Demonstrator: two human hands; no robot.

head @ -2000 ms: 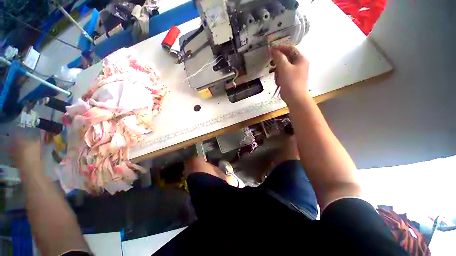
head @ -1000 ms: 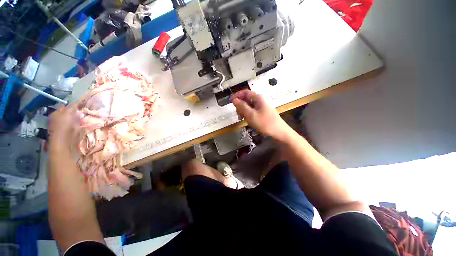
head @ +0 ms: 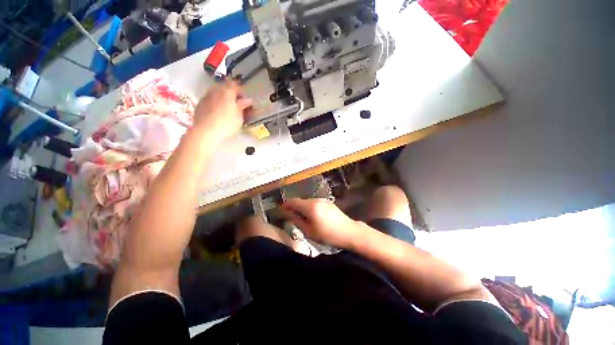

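The grey-white overlock machine (head: 327, 57) stands on the white table, with pale thread at its needle area (head: 297, 106). My left hand (head: 222, 111) is over the left edge of its cloth plate, blurred; I cannot tell whether it holds anything. My right hand (head: 313, 219) is below the table's front edge, above my lap, its fingers curled; whether something small is in them cannot be told. The floral garment pieces (head: 118, 175) lie heaped at the left of the table, partly behind my left forearm.
A red thread spool (head: 216, 56) stands behind-left of the machine. The table's wooden front edge (head: 377, 149) runs between machine and lap. Red cloth (head: 465, 23) lies at the far right. Dark thread cones (head: 50, 176) are at the left.
My left hand has moved right from the fabric heap to the machine's left side. My right hand has left the machine front and dropped below the table edge.
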